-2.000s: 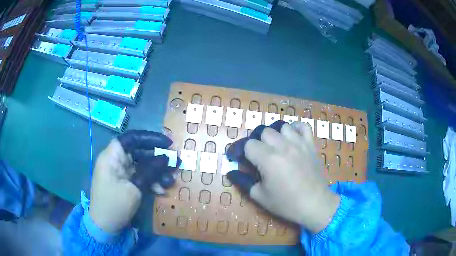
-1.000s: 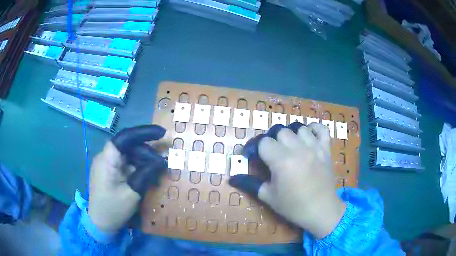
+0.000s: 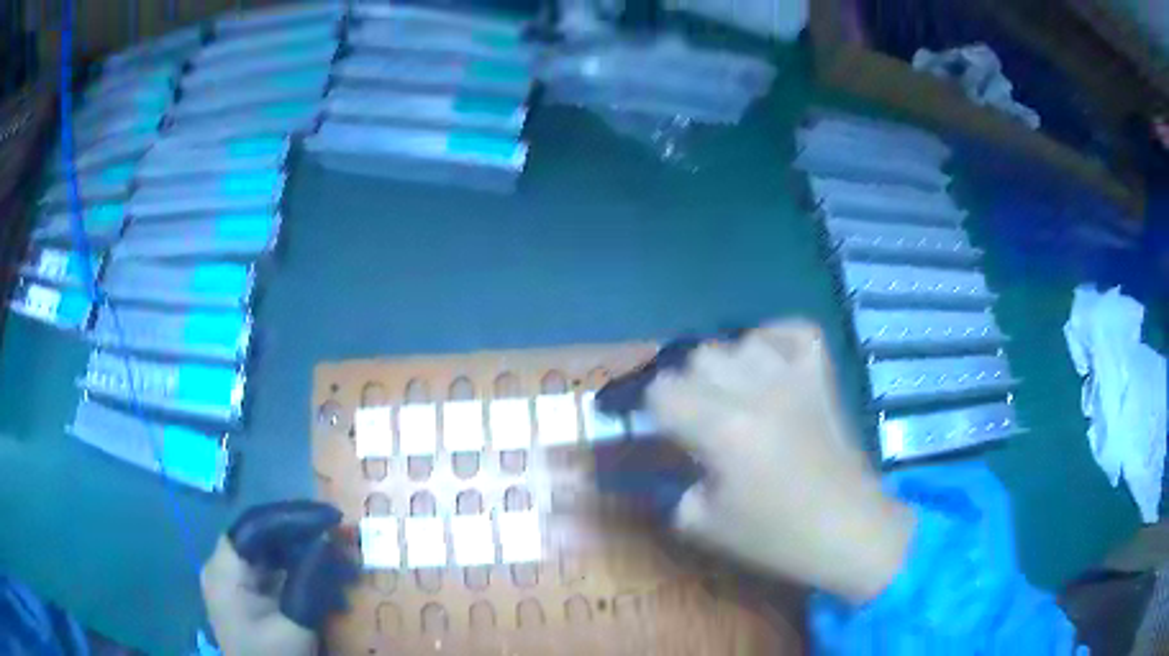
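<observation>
The orange-brown fixture board (image 3: 336,481) lies in front of me, its lower part cut off by the frame. White insulating pads (image 3: 464,427) stand in its top row, and several more (image 3: 519,537) sit at the left of the second row. My right hand (image 3: 756,442), in black finger cots, is over the board's right half and hides the pads there; it is blurred, and I cannot tell if it holds anything. My left hand (image 3: 276,570), also in black finger cots, is at the board's left edge, partly cut off below, fingers bent; its grip is unclear.
Silver heat sinks with teal patches (image 3: 180,320) lie in rows at the left and back. A column of plain heat sinks (image 3: 917,288) lies at the right. Clear plastic bags (image 3: 654,83) are at the back. A crumpled white cloth (image 3: 1118,391) is at the right edge. A blue cord hangs at the left.
The view has tilted up and turned right, so the board sits lower and more left. A fourth pad now lies in the second row. My right hand has moved up toward the top row.
</observation>
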